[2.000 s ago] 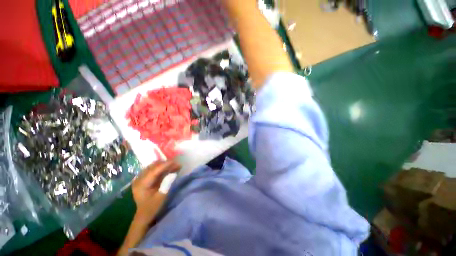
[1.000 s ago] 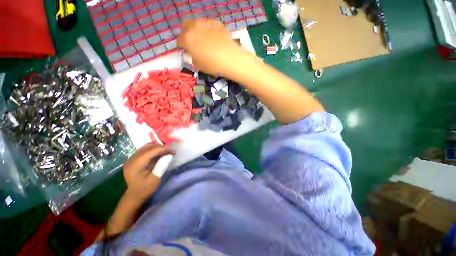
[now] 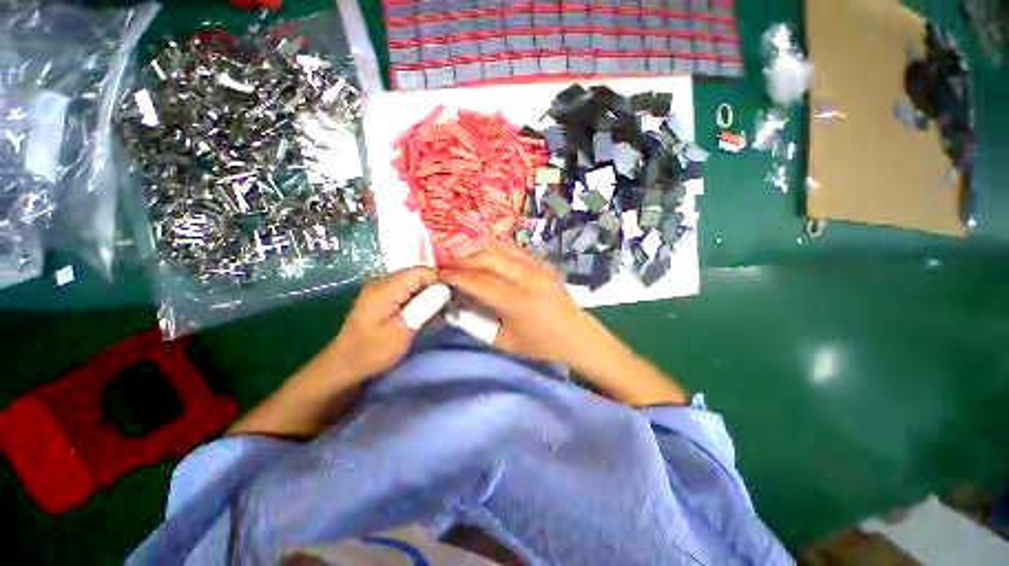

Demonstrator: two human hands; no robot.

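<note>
My left hand [image 3: 387, 315] and my right hand [image 3: 515, 299] meet at the near edge of the white board [image 3: 382, 116], fingertips together, with white wraps on the thumbs. What lies between the fingertips is too small to tell. Just beyond them is a heap of red strips [image 3: 465, 182]. Right of it is a heap of dark square pieces [image 3: 609, 182], some with paler faces. Small shiny metal pieces [image 3: 238, 166] are piled on a clear plastic bag [image 3: 199, 304] at the left.
Rows of grey pieces with red between them [image 3: 564, 39] lie beyond the board. A cardboard piece [image 3: 874, 122] with dark items is at upper right, small rings and clear scraps [image 3: 786, 77] beside it. Another clear bag [image 3: 44, 144] is far left. A red stool-like object [image 3: 66, 431] is lower left.
My right hand has come back from the grey and red rows to my left hand at the board's near edge. The view has shifted, so the bench things appear further right.
</note>
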